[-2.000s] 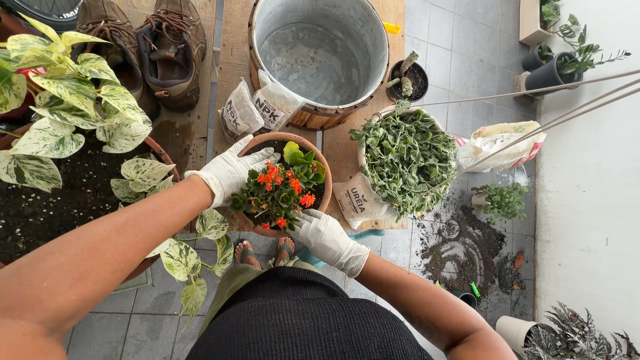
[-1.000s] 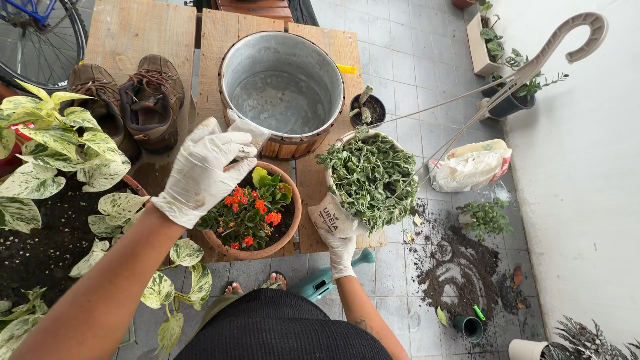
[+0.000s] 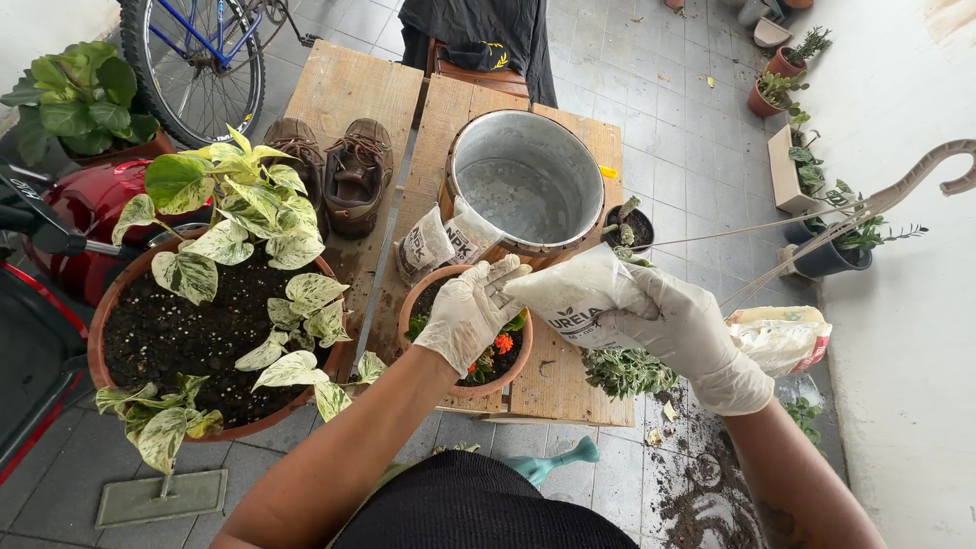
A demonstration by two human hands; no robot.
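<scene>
My right hand (image 3: 686, 335), in a white glove, grips a clear plastic bag of urea fertilizer (image 3: 572, 301), tilted with its mouth toward the left. My gloved left hand (image 3: 474, 313) is palm up just left of the bag's mouth, fingers spread; whether granules lie on it I cannot tell. Below it stands a terracotta pot (image 3: 526, 354) with a red-flowered plant (image 3: 503, 343), partly hidden by the hand. Two NPK bags (image 3: 424, 245) lean behind that pot. A wood-clad metal tub (image 3: 526, 179) stands behind them, with a small cactus pot (image 3: 634, 225) at its right.
Brown shoes (image 3: 358, 179) stand on the wooden table (image 3: 450, 107). A large pot with a variegated pothos (image 3: 221, 423) is at the left. A hanging-pot hook (image 3: 907, 179) reaches in from the right above a leafy plant (image 3: 627, 374). Spilled soil (image 3: 709, 488) and a teal watering tool (image 3: 553, 461) lie below.
My right hand has lifted the urea bag from the table's front edge and tilted it. My left hand has turned palm up over the flowerpot. The view now takes in more at the left.
</scene>
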